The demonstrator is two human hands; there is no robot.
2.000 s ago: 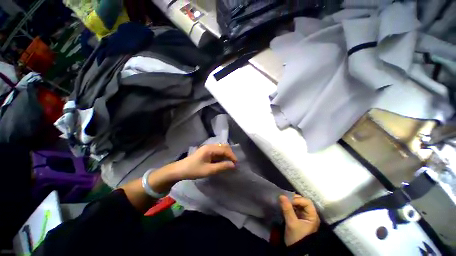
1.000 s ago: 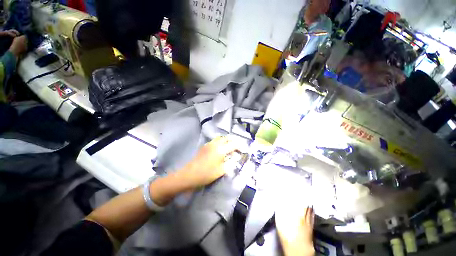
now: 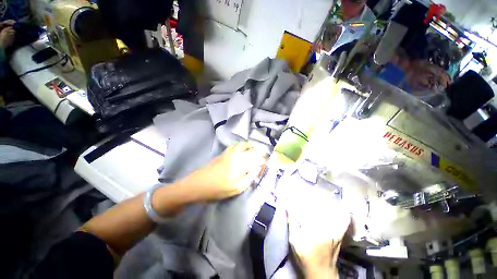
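Observation:
A grey garment piece (image 3: 226, 226) lies under the cream-white PEGASUS machine head (image 3: 403, 144) and hangs toward my lap. My left hand (image 3: 237, 170), with a pale bangle at the wrist, lies on the cloth just left of the needle area, fingers bent. My right hand (image 3: 319, 231) lies at the right of the cloth, close to the presser foot; glare washes out its fingers. A black strip with a small metal frame (image 3: 263, 217) lies between my hands. The needle, and what the fingertips touch, are lost in glare.
A grey heap with narrow black bands (image 3: 261, 90) lies behind the work. A shiny black bag (image 3: 139, 82) is at the upper left. Another sewing machine (image 3: 82, 32) and part of a person's hand (image 3: 6, 36) show at the far left. Thread cones (image 3: 477, 261) stand lower right.
The view has swung from the lap to the machine. Both hands have gone from cloth at the lap to cloth at the needle area. Since one second ago, my right hand has moved slightly up.

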